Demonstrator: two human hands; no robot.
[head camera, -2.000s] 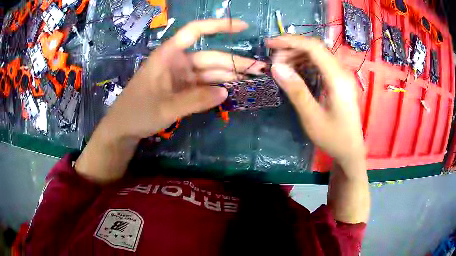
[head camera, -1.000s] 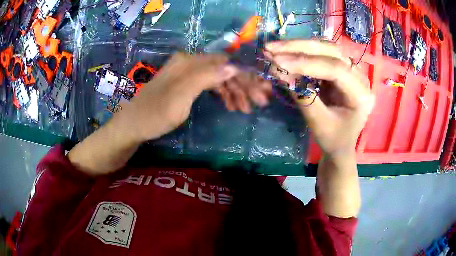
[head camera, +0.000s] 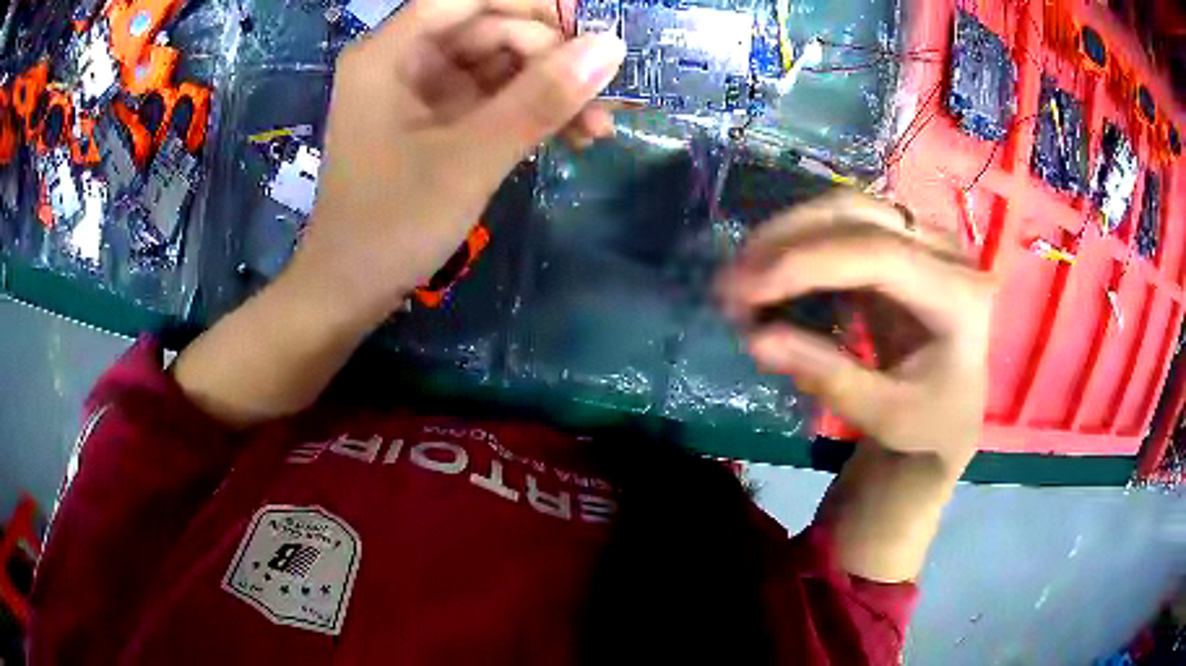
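Note:
My left hand (head camera: 455, 117) is near the top middle, thumb and fingers at the left edge of a silver-white circuit board (head camera: 689, 55), gripping it over the plastic-covered bench. My right hand (head camera: 865, 319) is blurred over the bench beside the red tray, fingers curled and apart; no held thing can be made out in it. An orange speaker holder (head camera: 453, 267) lies by my left wrist, partly hidden by it. A small white board (head camera: 294, 178) lies left of my left forearm.
Orange holders (head camera: 154, 115) and boards (head camera: 167, 189) are piled at left. The red tray (head camera: 1041, 332) at right holds several boards with thin wires, orange pieces and small slivers. A white and yellow tool (head camera: 804, 63) lies near the top. The bench's green edge (head camera: 1014, 465) runs in front.
My left hand has moved up and is now at the silver-white board. My right hand has moved down and slightly right, away from the dark wired piece it was holding.

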